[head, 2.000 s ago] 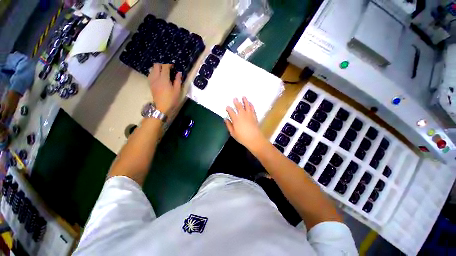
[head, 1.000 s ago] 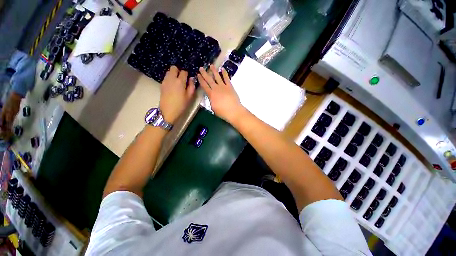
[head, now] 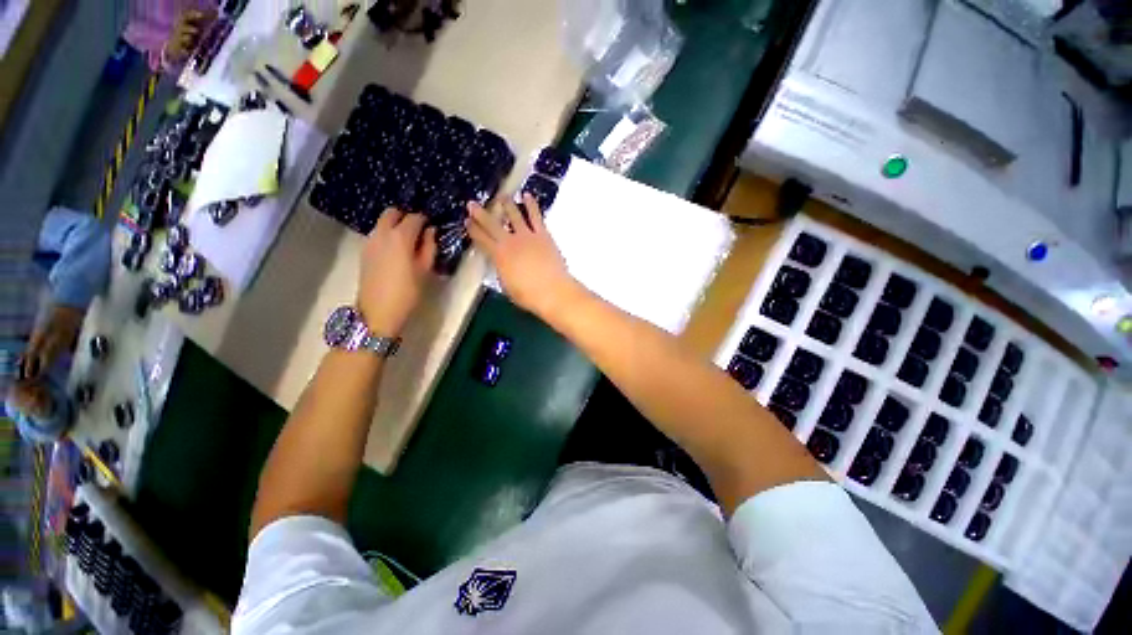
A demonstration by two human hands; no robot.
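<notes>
Glossy black housings (head: 404, 155) form a dense block on the beige board. My left hand (head: 397, 267), with a wristwatch, has its fingertips at the block's lower edge, beside housings at its lower right corner; whether it grips one is hidden. My right hand (head: 531, 258) lies between the block and the white foam sheet (head: 646, 236), over the foam's left edge. Its fingers are apart, some close to the corner housings, and no held part shows. A few housings (head: 540, 189) show on the foam's upper left, just beyond the right fingers.
Two small dark parts (head: 493, 360) lie on the green mat (head: 466, 428). A blister tray (head: 850, 360) with black housings stands before the white machine (head: 857, 137). Clear bags (head: 627, 62) lie behind the foam. Loose parts (head: 186, 279) and another person's blue sleeve (head: 77, 254) are at left.
My right hand has moved left from the foam towards the block's lower right corner, beside my left hand. My left hand stays at the block's lower edge. The camera view has shifted.
</notes>
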